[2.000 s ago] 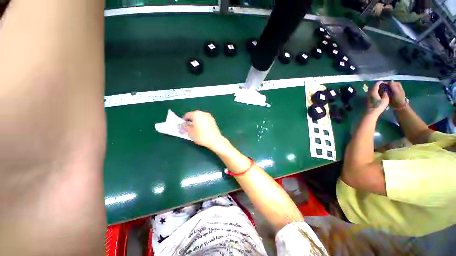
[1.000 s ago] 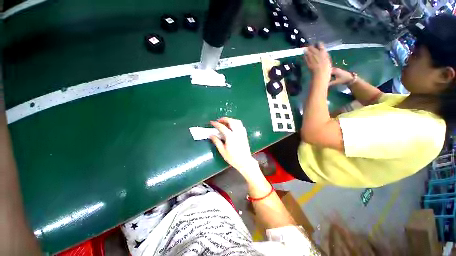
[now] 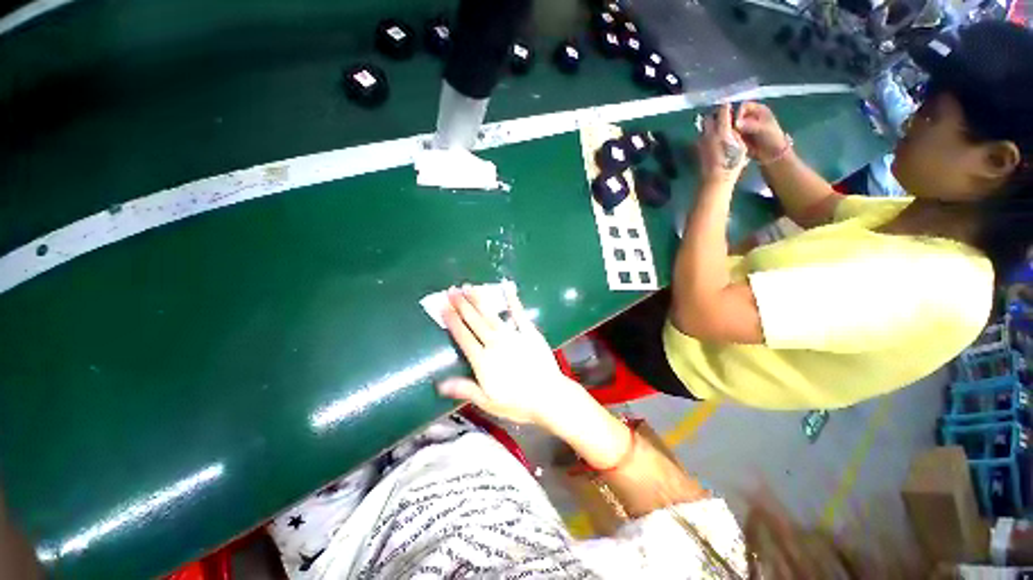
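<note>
My right hand [image 3: 498, 357], with a red band at the wrist, lies palm down on a white wipe [image 3: 440, 306] on the green bench [image 3: 249, 306]. Its fingers are spread and press the wipe; part of the wipe is hidden under them. Small clear specks or drops [image 3: 498, 244] lie just beyond the fingertips. A thick black tapered dispenser [image 3: 485, 51] points down, its pale nozzle [image 3: 459, 119] resting at a flat white sheet [image 3: 455, 170]. My left hand is out of the picture; only a dark blur shows at the lower left edge.
Round black parts [image 3: 365, 84] with white squares stand behind the white rail [image 3: 227, 195]. A cream perforated strip [image 3: 626, 238] bears several more at right. A person in yellow [image 3: 838, 306] works there with both hands. Red plastic [image 3: 606, 374] shows below the bench edge.
My right hand has gone from holding a raised wipe to lying flat on it, and sits further right along the bench. The large blurred skin area at left has almost left the view.
</note>
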